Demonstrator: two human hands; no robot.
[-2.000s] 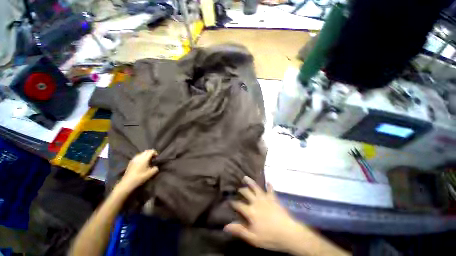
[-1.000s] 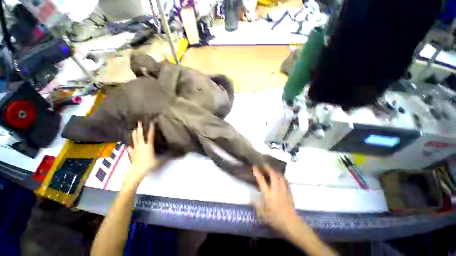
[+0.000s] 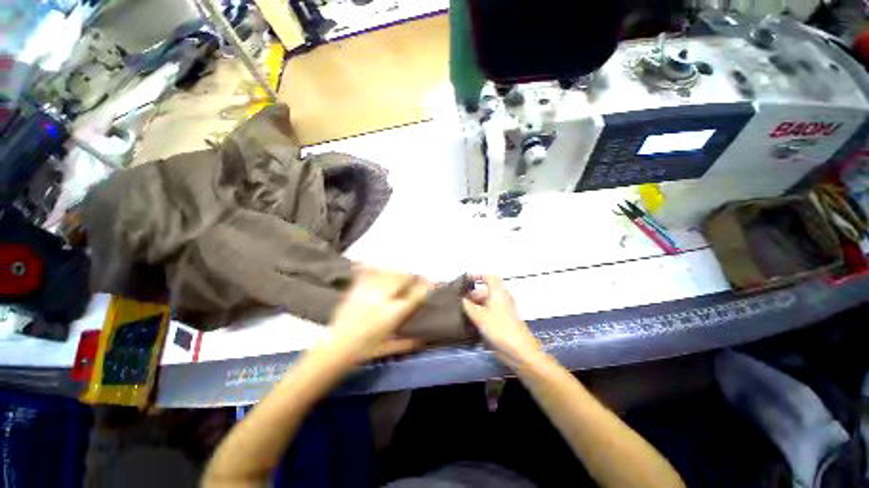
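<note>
A brown jacket lies bunched on the left of the white table, one sleeve stretched right along the front edge. My left hand is closed around the sleeve near its end; it is slightly blurred. My right hand pinches the sleeve's end opening with thumb and fingers. The sleeve end lies in front of the white sewing machine, below and left of its presser foot area. The needle itself cannot be made out.
Red and blue-green sticks lie right of the needle area, by a small open brown box. A ruled strip runs along the front edge. A yellow-taped panel is at left, a blue crate below. A dark shape hangs above the machine.
The jacket has gone from spread near the middle to bunched at left, its sleeve drawn out rightward. My left hand has moved from the jacket body onto the sleeve. The view has shifted right.
</note>
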